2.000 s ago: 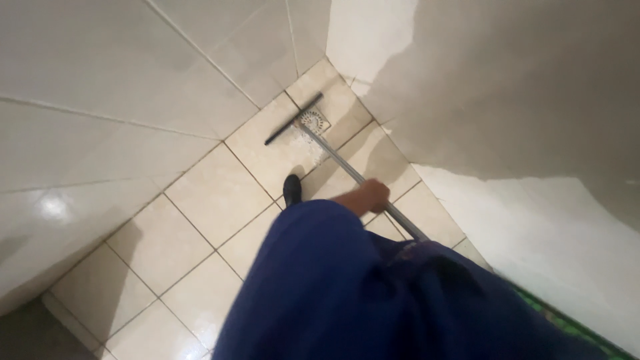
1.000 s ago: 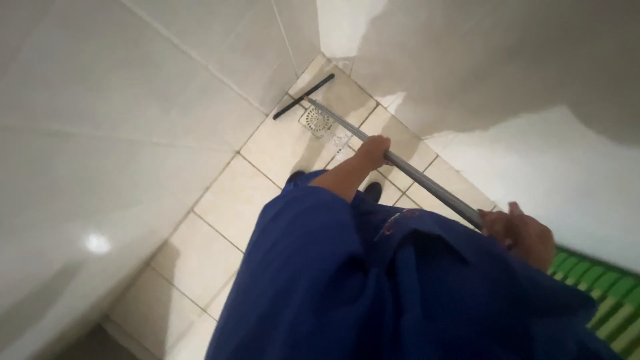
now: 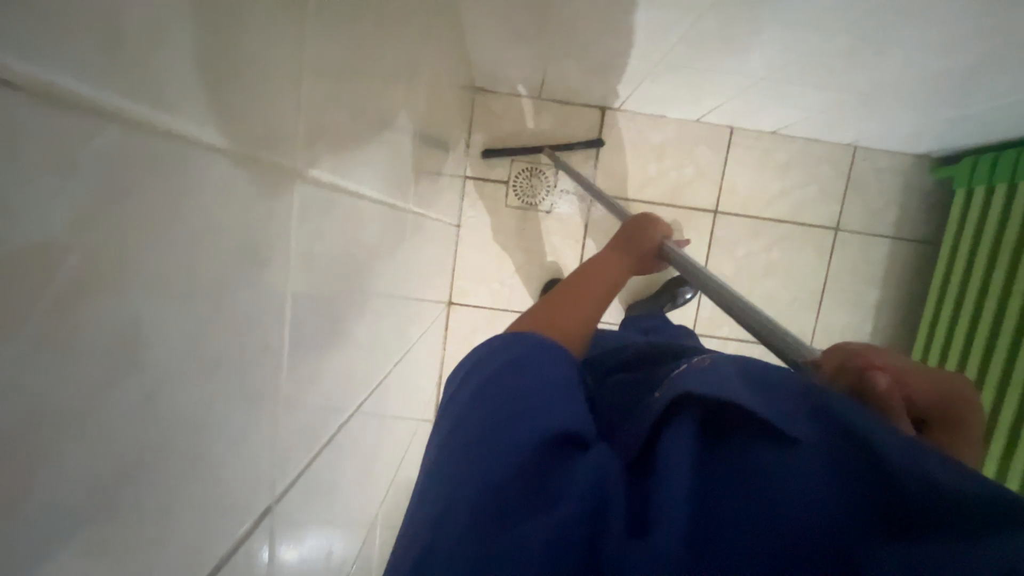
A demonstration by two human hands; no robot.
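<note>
A floor squeegee with a grey pole and a black blade reaches from my body at lower right to the tiled floor at top centre. The blade lies just beyond a round-patterned floor drain. My left hand grips the middle of the pole, the bare forearm coming out of a blue sleeve. Nearer the pole's upper end, my right hand is closed around it, partly hidden by the blue clothing.
Pale tiled walls rise at left and at the top. A green ribbed panel stands at the right. My dark shoes are on the beige floor tiles, below the drain.
The view has turned and shows more of the green panel. My right hand, not visible two seconds ago, is on the pole in the later frames. The blade stays near the drain.
</note>
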